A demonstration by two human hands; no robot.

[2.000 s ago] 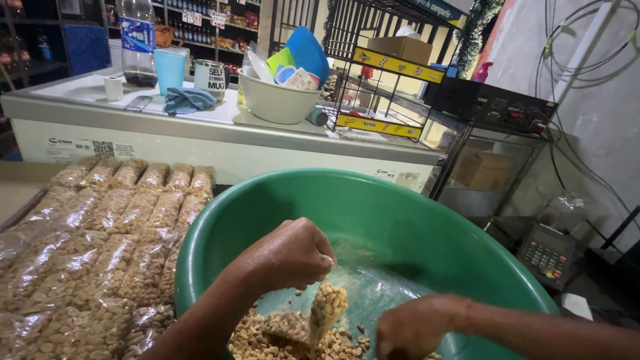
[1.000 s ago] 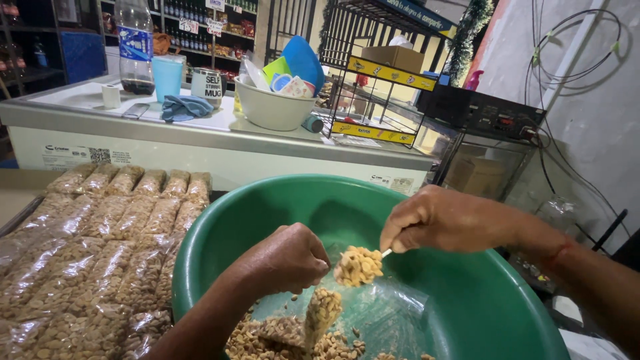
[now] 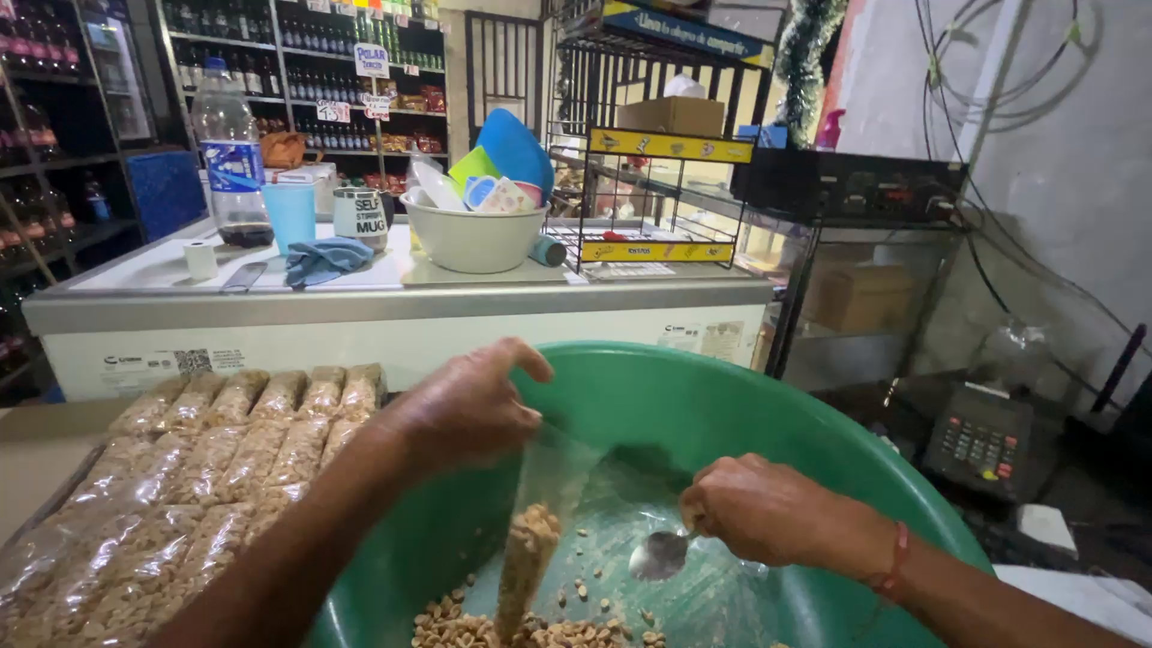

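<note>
My left hand [image 3: 472, 396], its thumb and forefinger parted at the tips, is at the top of a clear plastic bag [image 3: 531, 549] partly filled with peanuts. The bag hangs upright inside a large green plastic tub [image 3: 711, 360], its lower end at the loose peanuts [image 3: 576, 632] on the tub's bottom. My right hand [image 3: 747, 508] holds a metal spoon [image 3: 659, 555] by its handle, to the right of the bag; the spoon's bowl has no peanuts on it. Whether the left fingers still pinch the bag's rim is blurred.
Rows of filled peanut bags [image 3: 243, 459] lie left of the tub. Behind stands a white chest freezer [image 3: 405, 310] with a basin [image 3: 477, 236], a mug [image 3: 360, 220], a blue cup [image 3: 291, 216], a bottle [image 3: 232, 162] and a wire rack [image 3: 666, 252]. A card terminal [image 3: 979, 436] sits at right.
The spoon held a heap of peanuts a second ago and is now bare and lower in the tub. My left hand has risen with the bag, which stands more upright.
</note>
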